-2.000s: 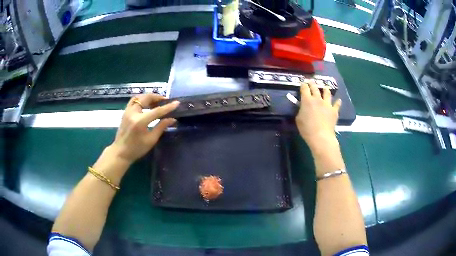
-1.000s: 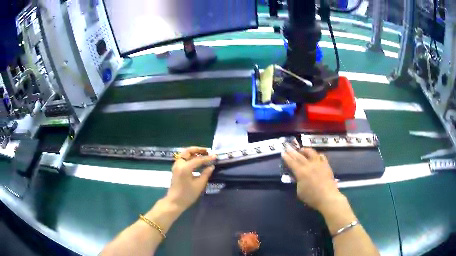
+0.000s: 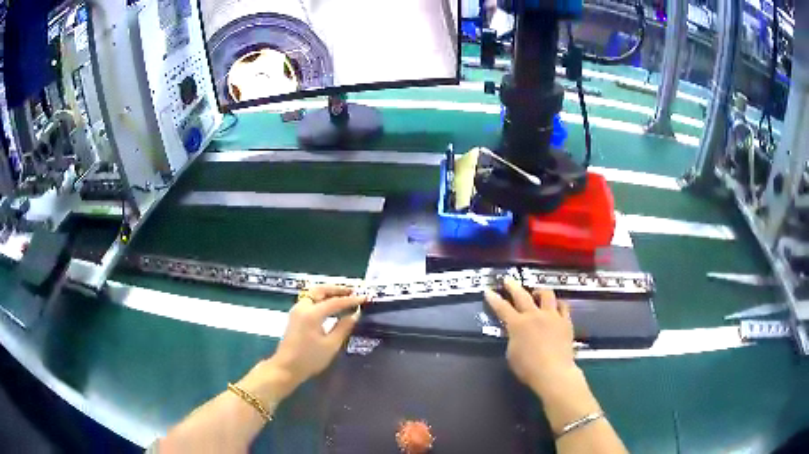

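Note:
A silvery strip carrier (image 3: 426, 285) with a row of small round parts lies across the dark inspection platform (image 3: 612, 324). My left hand (image 3: 318, 335) pinches its left end between thumb and fingers. My right hand (image 3: 538, 335) has its fingertips on its right end; whether they grip or only press cannot be told. A second carrier (image 3: 612, 282) lies on the platform to the right, close to the first one's end. Another carrier (image 3: 213, 273) lies on the green surface to the left. A black parts tray (image 3: 373, 399) nearest me holds a copper-coloured pile (image 3: 414, 436).
The black microscope column (image 3: 532, 115) stands behind the platform, with a blue bin (image 3: 475, 225) and a red bin (image 3: 577, 222) at its base. A monitor (image 3: 381, 44) behind shows a magnified round part. Metal-framed equipment (image 3: 164, 89) stands on both sides.
The held carrier has swung from tilted over the tray's far edge to lying along the platform. My right hand has moved from the second carrier to the held one's right end. The view has tilted up.

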